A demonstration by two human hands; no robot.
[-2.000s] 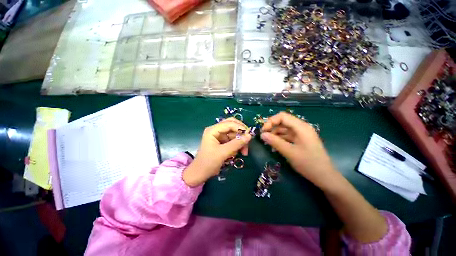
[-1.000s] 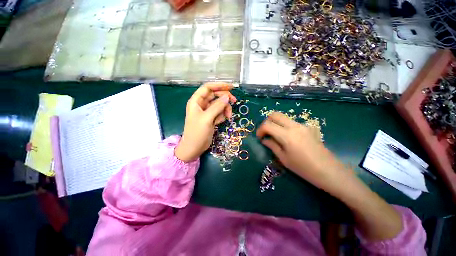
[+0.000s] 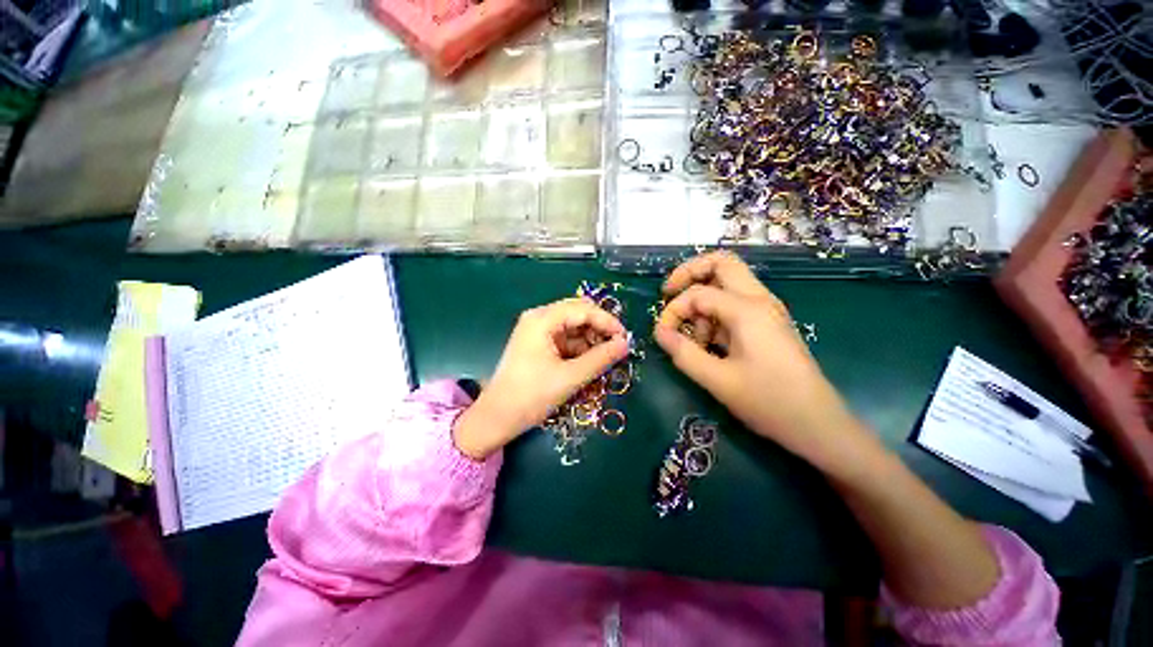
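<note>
My left hand (image 3: 546, 367) is over the loose heap of ring pieces (image 3: 594, 411), with thumb and index fingertips together; a tiny glint shows at the tips, too small to name. My right hand (image 3: 746, 348) is just to its right, thumb and index fingertips close together; whether a part is between them cannot be told. The right hand hides most of the pale gold fittings; a few specks (image 3: 808, 332) show beside it. A small darker heap of ring pieces (image 3: 684, 468) lies on the green bench nearer my body.
A large mixed stock heap (image 3: 822, 133) lies on the white tray (image 3: 647, 209). A clear compartment box (image 3: 449, 164) is beyond my left hand. Salmon-red trays (image 3: 449, 32) are at the top and right edge. A notebook (image 3: 285, 392) and yellow booklet (image 3: 127, 379) lie left, note slips (image 3: 999, 436) right.
My left hand has come down and right from above the ring heap, and its fingertips are now close to the right hand's. The right hand has turned slightly over the fittings. The view has shifted a little.
</note>
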